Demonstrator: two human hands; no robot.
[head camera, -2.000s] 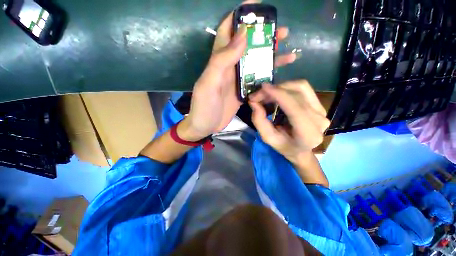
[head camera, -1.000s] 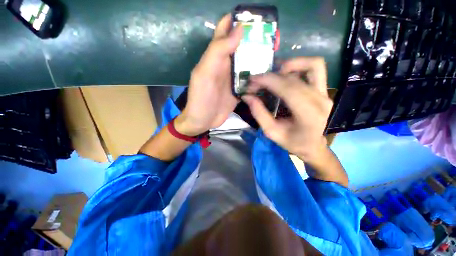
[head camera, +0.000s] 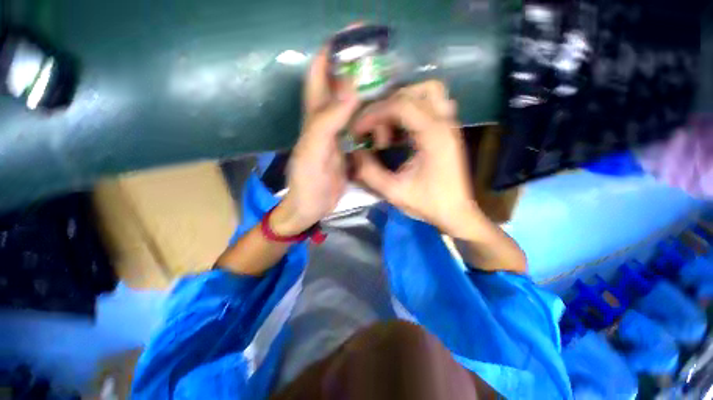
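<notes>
The whole view is blurred. The phone body (head camera: 366, 66), black-framed with green and silver inside, is upright in front of me over the bench edge. My left hand (head camera: 322, 148) holds it from the left side, with the thumb on its face. My right hand (head camera: 418, 144) is at the lower right of the phone, its fingers curled against the phone's lower part and hiding much of it. Whether the right fingers grip the phone or a small part cannot be told.
A second phone (head camera: 35, 72) lies at the left of the green bench (head camera: 188, 86). A black blister tray (head camera: 594, 86) is at right. Below the bench are a brown carton (head camera: 176, 223) and black trays (head camera: 47, 254) at left, and blue stools (head camera: 618, 293) and people in blue at lower right.
The view has shifted and blurred. The phone is now lower and further left in view, its lower half covered by my right hand, which has moved left and closer to my left hand.
</notes>
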